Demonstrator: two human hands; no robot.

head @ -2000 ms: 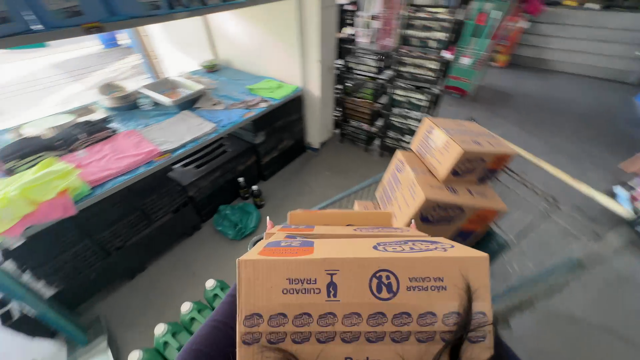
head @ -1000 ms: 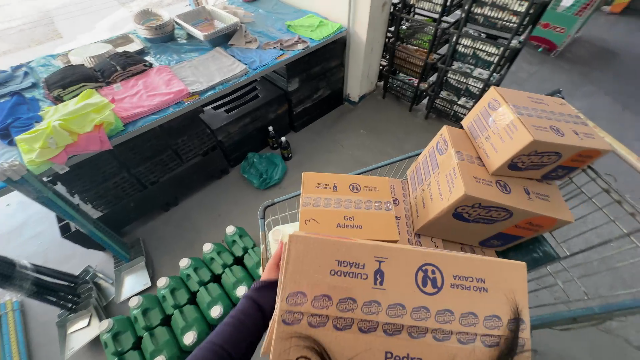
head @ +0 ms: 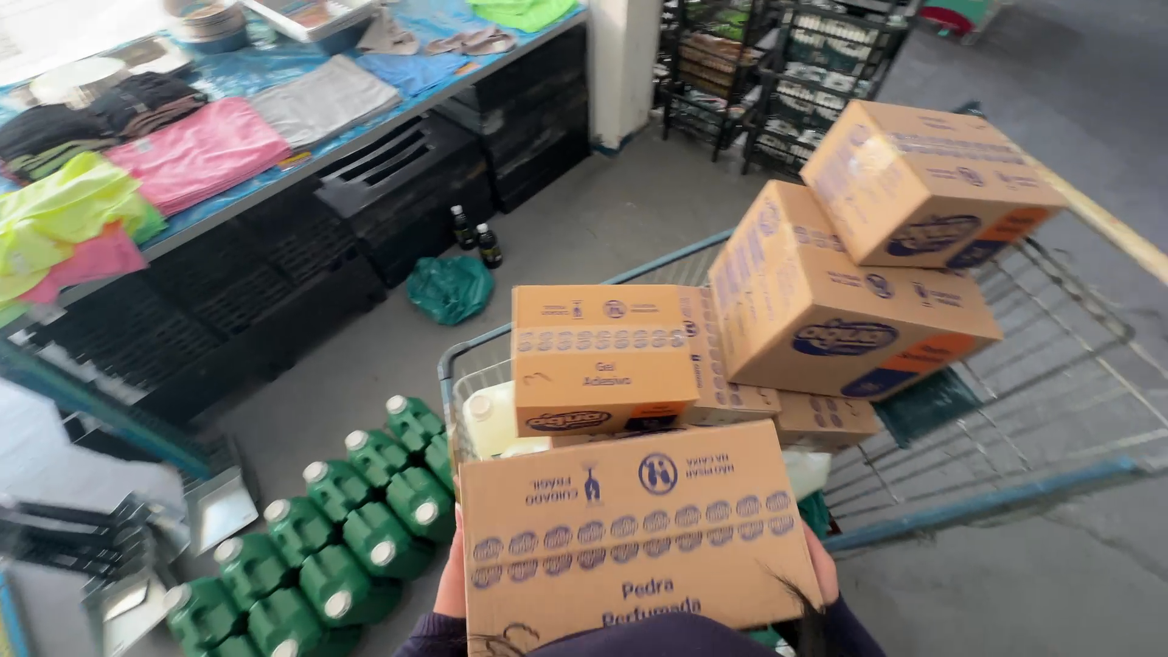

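Observation:
A closed cardboard box (head: 630, 538) with blue print is held between my left hand (head: 450, 570) on its left side and my right hand (head: 820, 558) on its right side; most fingers are hidden. Just beyond it, a wire shopping cart (head: 584, 283) with a blue rim carries several cartons. A smaller carton (head: 602, 356) lies at the cart's near left, beside a pale plastic jug (head: 491, 418). Farther right, a large carton (head: 849, 310) sits tilted, with another carton (head: 922, 182) resting on top of it.
Green plastic jugs (head: 333, 566) stand in rows on the floor at left, near metal dustpans (head: 219, 511). A table with folded cloths (head: 201, 155) runs along the upper left. A green plastic bag (head: 450, 288) and two dark bottles (head: 488, 246) are on the floor. Stacked crates (head: 812, 82) stand behind.
The view has shifted. The held box now sits lower in view and farther left than a second ago, and my right hand has come into sight on its right side.

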